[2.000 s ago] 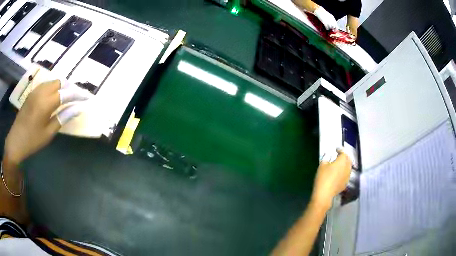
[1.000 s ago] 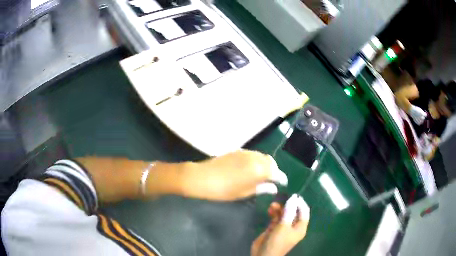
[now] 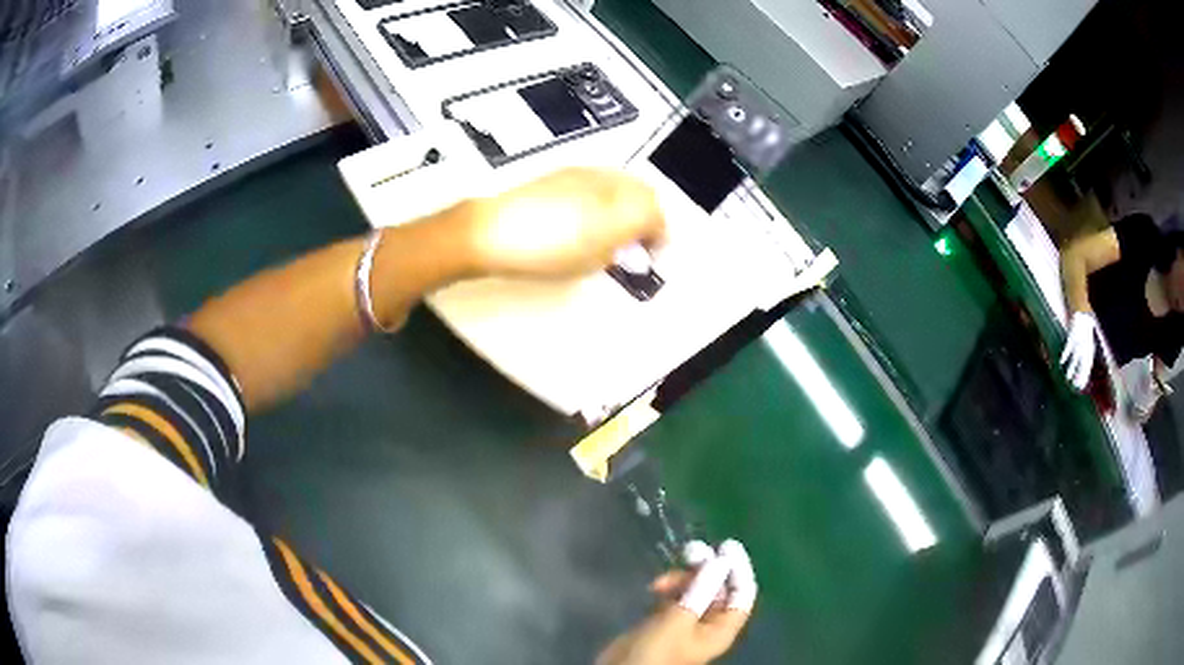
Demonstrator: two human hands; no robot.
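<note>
My left hand (image 3: pixel 591 224), with white finger cots, is over the near end of the white belt (image 3: pixel 519 338). It grips the near end of a phone frame (image 3: pixel 743 114), whose camera holes point away from me; the hand hides part of it. Two more phone frames, one nearer (image 3: pixel 561 109) and one farther (image 3: pixel 470 29), lie on the belt beyond. My right hand (image 3: pixel 708 585), also with finger cots, is low over the green mat, its fingertips together; whether something small is between them I cannot tell.
Yellow tape (image 3: pixel 613 439) is at the belt corner, with small shiny scraps (image 3: pixel 656 509) beside it. A grey machine bed (image 3: pixel 169 156) is at left. A side slot (image 3: pixel 1032 611) with a dark part is at lower right. A person in white gloves (image 3: pixel 1080 348) is at far right.
My left hand has carried the phone frame from over the mat up and left over the belt. My right hand has moved away from the frame, down and slightly left.
</note>
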